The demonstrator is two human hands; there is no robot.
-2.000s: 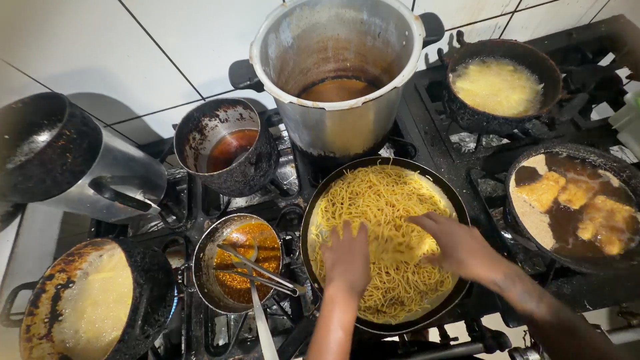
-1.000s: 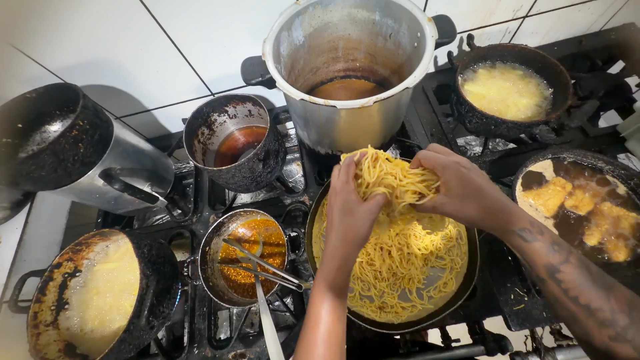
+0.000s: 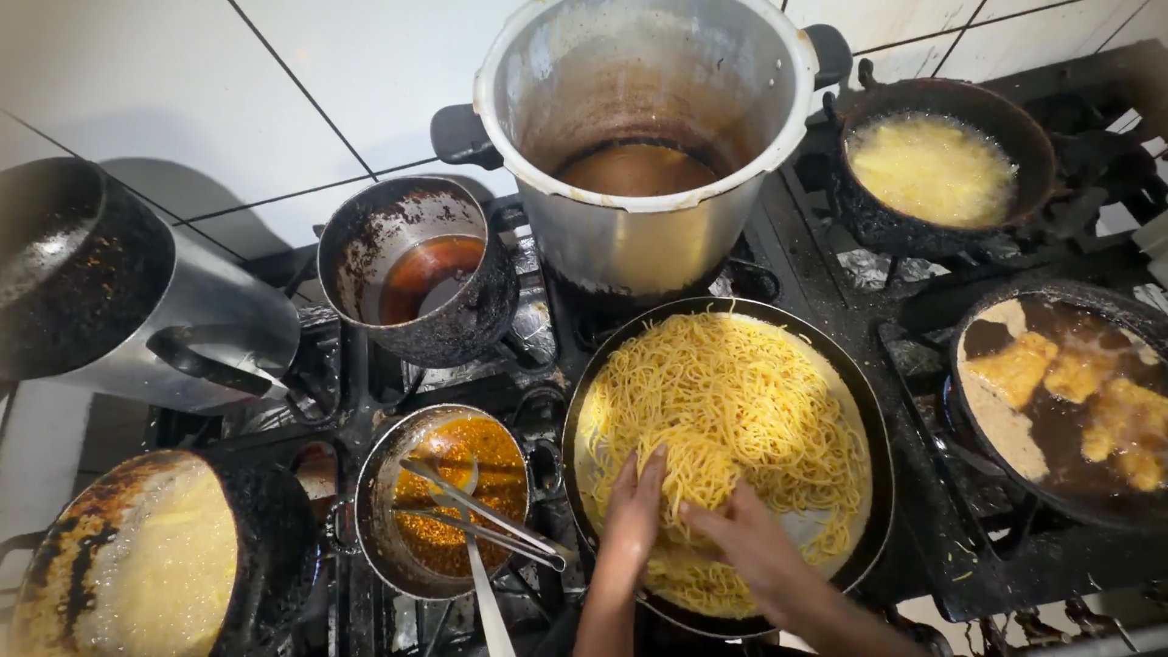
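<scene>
A wide dark-rimmed frying pan (image 3: 874, 511) on the stove holds a heap of thin yellow noodles (image 3: 730, 392). Both hands are low in the pan, at its near side. My left hand (image 3: 636, 502) has its fingers around the left side of a clump of noodles. My right hand (image 3: 744, 538), slightly blurred, touches the clump from the right with its fingers spread. The clump lies between the two hands, against the rest of the noodles. Part of the pan's pale bottom shows at the lower right.
A tall aluminium pot (image 3: 639, 237) stands behind the pan. Left are a saucepan of orange sauce (image 3: 365, 538) with metal tongs (image 3: 493, 511) and a spoon (image 3: 484, 593), a sooty pot (image 3: 438, 338), a steel pot (image 3: 219, 319) and a pot of bubbling oil (image 3: 265, 547). Right are two pans (image 3: 967, 511) (image 3: 867, 214) of frying food.
My hands held a clump of noodles raised near the pan's far side one second ago. They are now lower, at its near side, and the noodles are heaped differently.
</scene>
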